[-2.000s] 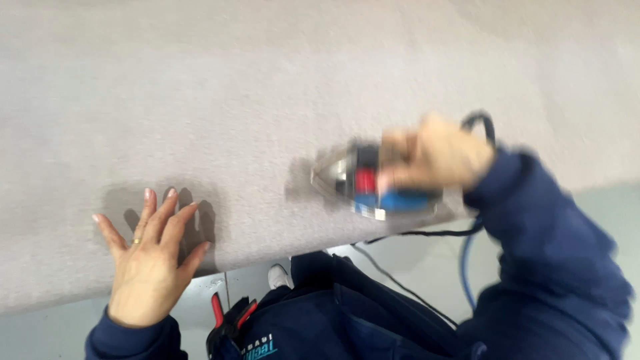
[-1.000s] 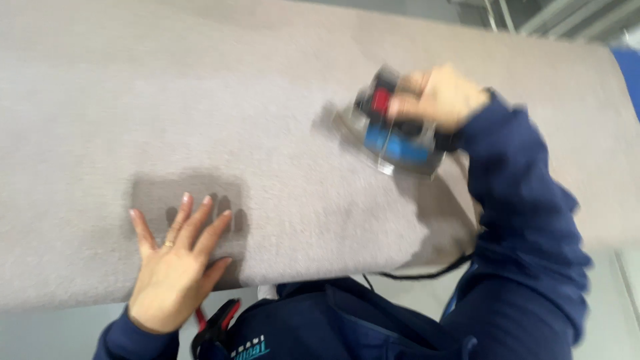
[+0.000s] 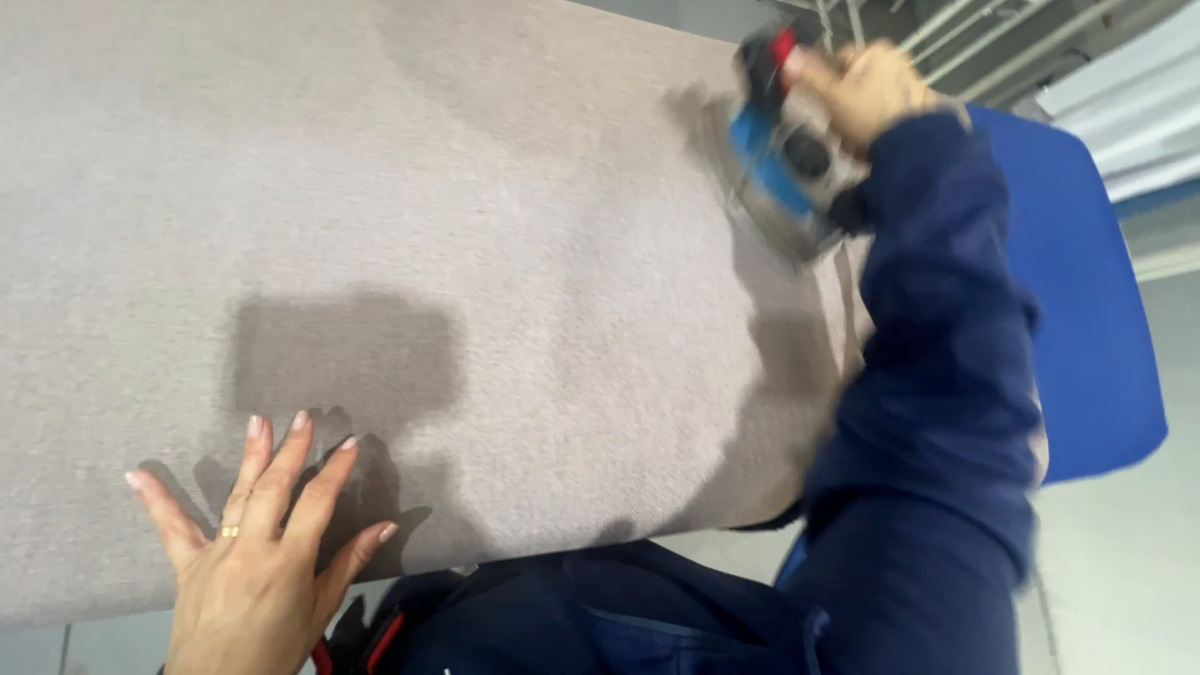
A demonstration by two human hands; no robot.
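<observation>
A light grey-beige fabric (image 3: 562, 309) lies over an ironing board, its near edge along my body. My left hand (image 3: 253, 553), with a ring on one finger, rests with spread fingers near that edge at the lower left and holds nothing. At the upper right, my right hand (image 3: 867, 89) grips the handle of a clothes iron (image 3: 773, 173) with blue, black and red parts. The iron is blurred and over the fabric near its right end; whether its soleplate touches the cloth cannot be told.
The blue end of the board (image 3: 1087, 300) sticks out past the fabric at the right. Behind it stand a metal wire rack (image 3: 975, 47) and folded white cloth (image 3: 1134, 103). A dark cord passes under my right arm at the board's near edge.
My right hand has moved the iron away from my body and rightward to the fabric's right end. My left hand stays flat near the near edge. The view has shifted to the right.
</observation>
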